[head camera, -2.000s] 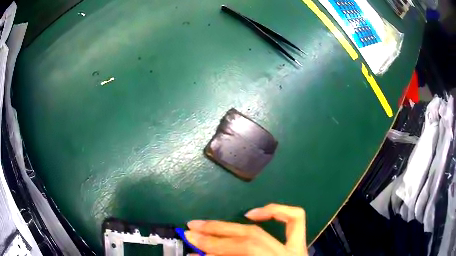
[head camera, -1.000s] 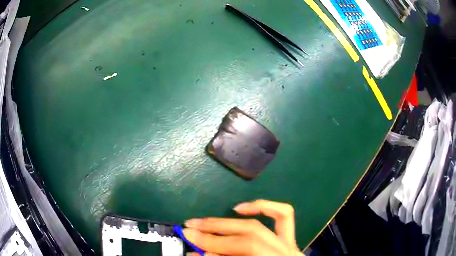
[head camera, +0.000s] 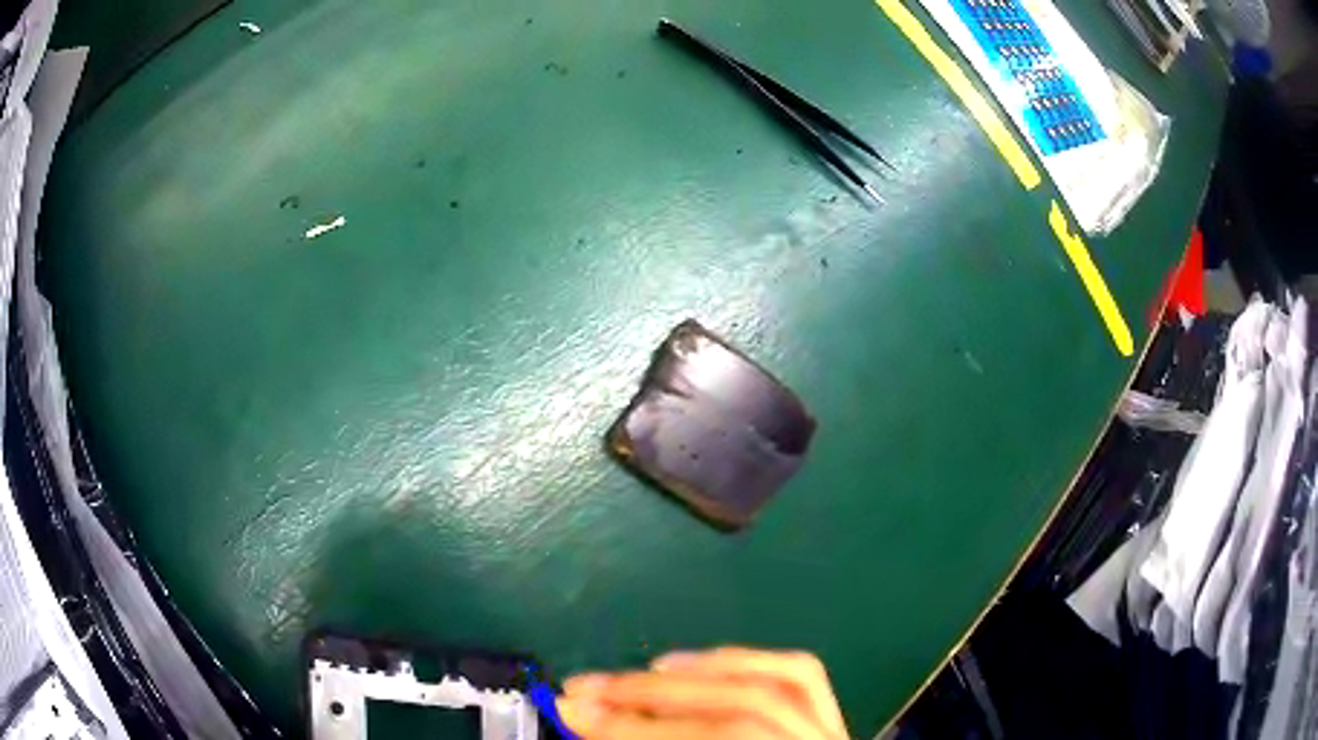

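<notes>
A phone middle frame [head camera: 336,694], silvery-white with a black end and a rectangular cut-out, shows at the bottom edge, cut off by it. My right hand [head camera: 708,697], partly cut off by the bottom edge, is closed on a blue plastic stick [head camera: 545,700] at the frame's upper right corner. My left hand is not in view. A dark, shiny, squarish pad [head camera: 716,427] lies on the green mat above my right hand, untouched.
Black tweezers [head camera: 773,101] lie open on the mat [head camera: 434,333]. A blue sheet of small parts [head camera: 1034,80] and yellow tape strips [head camera: 1091,278] are at the upper right. A pale scrap [head camera: 325,227] lies at the upper left. Wrapped white-and-black material [head camera: 1207,477] is beyond the right edge.
My right hand and the blue stick have shifted slightly right and down at the frame's corner, and the raised finger has lowered. The view has shifted slightly.
</notes>
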